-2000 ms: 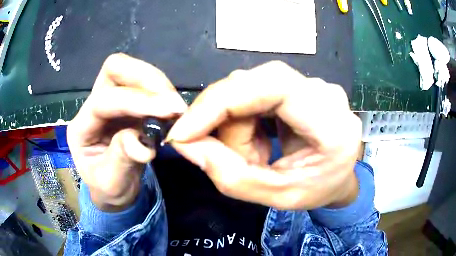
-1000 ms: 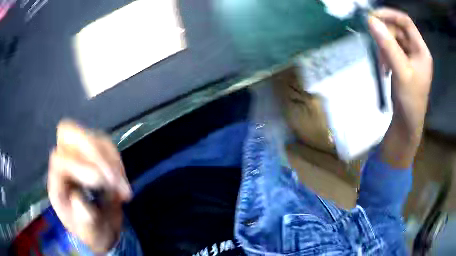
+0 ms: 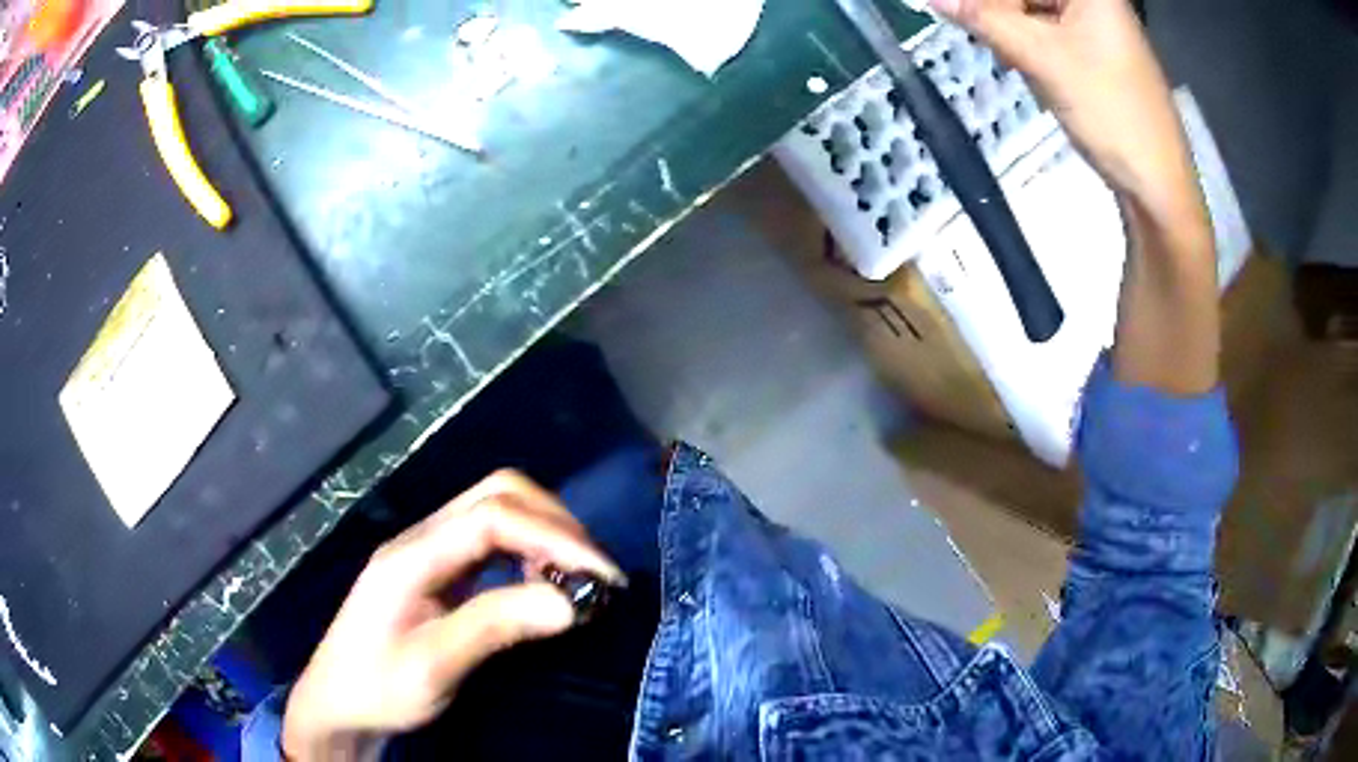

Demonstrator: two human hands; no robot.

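My left hand (image 3: pixel 454 618) is at the lower middle, in front of the bench edge. It pinches a small glossy black earbud housing (image 3: pixel 581 593) between thumb and fingertips. My right hand (image 3: pixel 1065 60) is at the top right, partly cut off by the picture's top edge, beside the upper part of a long black handle-like rod (image 3: pixel 968 186). I cannot tell whether its fingers hold anything.
A black mat (image 3: pixel 283 357) on the green bench (image 3: pixel 492 223) bears a cream card (image 3: pixel 149 395). Yellow-handled pliers (image 3: pixel 186 157), a green-handled tool (image 3: pixel 238 85), thin tweezers (image 3: pixel 373 107) and white crumpled material (image 3: pixel 685 27) lie near. A foam tray (image 3: pixel 856 164) is beyond the edge.
The view has swung to the right. My hands, together at the housing two seconds ago, are far apart. My right hand has moved out to the right; my left still holds the housing.
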